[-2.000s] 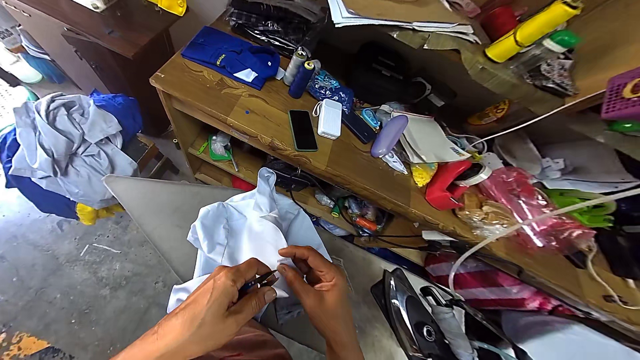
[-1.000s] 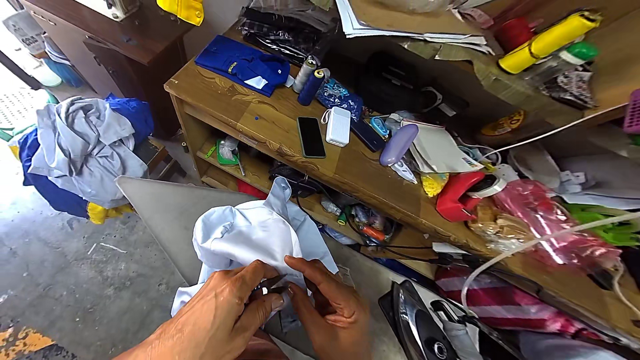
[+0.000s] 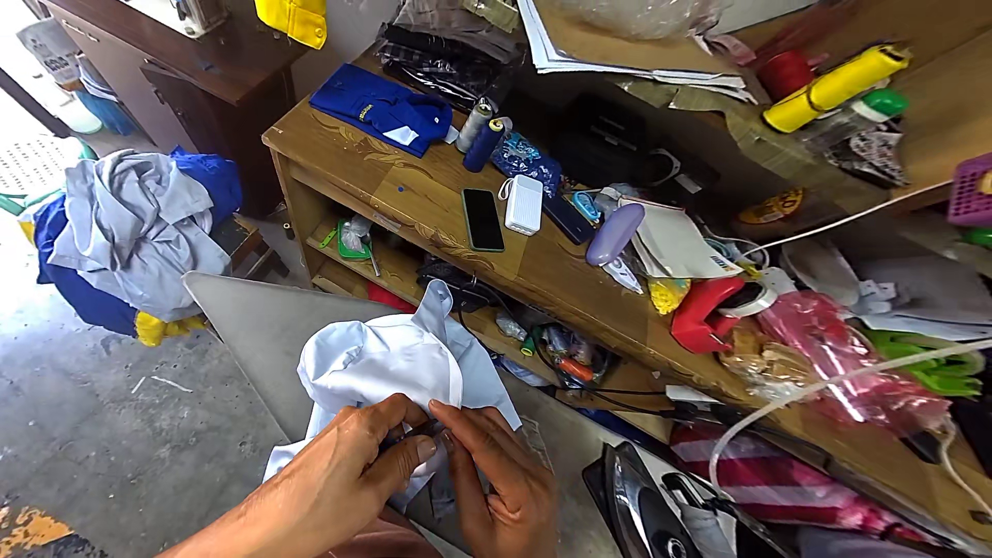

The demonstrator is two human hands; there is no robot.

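A light blue and white cloth garment [image 3: 387, 360] with a collar-like strip lies over the pointed end of a grey board [image 3: 256, 318]. My left hand [image 3: 356, 457] has its thumb and fingers closed around a small dark tool at the cloth's near edge; the tool is mostly hidden by the fingers. My right hand [image 3: 496, 473] pinches the edge of the same cloth between thumb and forefinger, close beside the left fingertips.
A clothes iron [image 3: 639, 504] stands to the right of my hands. Behind is a wooden shelf unit [image 3: 418, 201] with a phone [image 3: 483, 220], thread cones [image 3: 483, 145], a red tape dispenser [image 3: 701, 314] and folded blue clothing [image 3: 380, 108]. Piled grey clothes [image 3: 132, 232] are at left.
Both hands stay together at the cloth's edge. The garment's upper part looks fuller and rounder than two seconds ago.
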